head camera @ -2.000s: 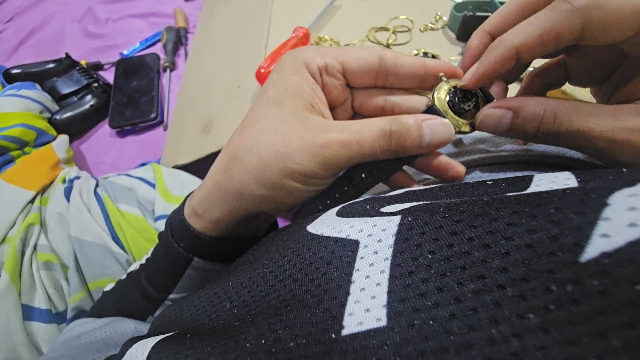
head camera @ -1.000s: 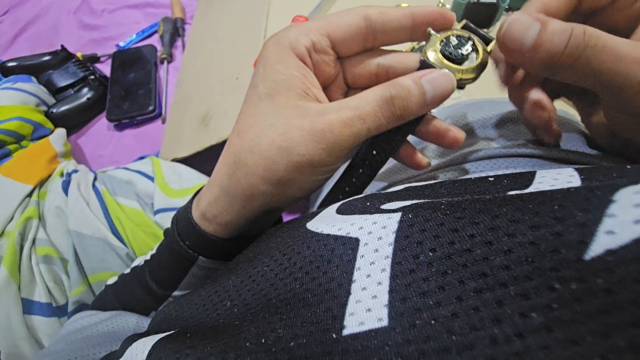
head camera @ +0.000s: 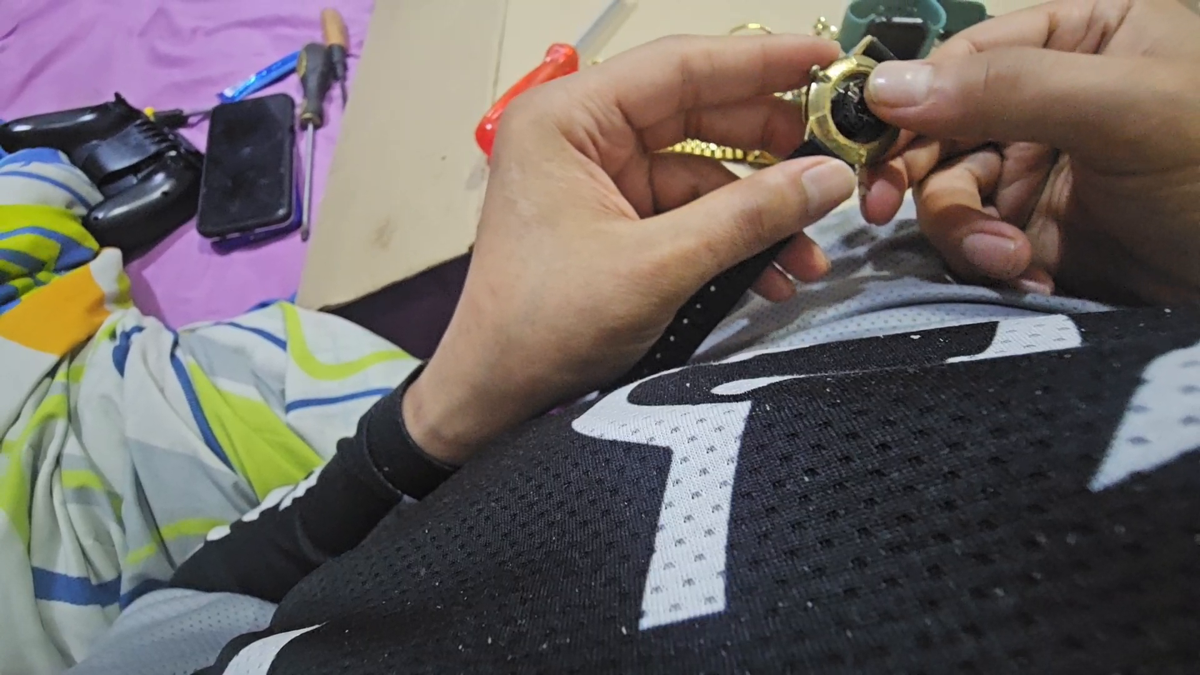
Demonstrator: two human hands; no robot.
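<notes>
A gold-coloured watch case [head camera: 823, 117] with a dark round inside is at the upper right, tilted on its side. My left hand [head camera: 647, 187] pinches its rim between thumb and fingers. A dark strap runs down from it behind my left fingers. My right hand [head camera: 1041, 141] has its thumb pressed on the upper right of the case, with the index finger partly hidden behind it; the other fingers are curled below.
Behind my hands, a cardboard sheet [head camera: 412, 141] bears a red-handled tool [head camera: 525, 89], a gold link bracelet [head camera: 722, 150] and a green-strapped watch [head camera: 895, 28]. On the purple cloth lie a smartphone [head camera: 247, 164], a black game controller [head camera: 141, 173], a screwdriver [head camera: 312, 89] and a blue tool [head camera: 261, 77].
One second ago my right hand was apart from the watch case; now its thumb touches the case again. My left hand has kept its hold throughout.
</notes>
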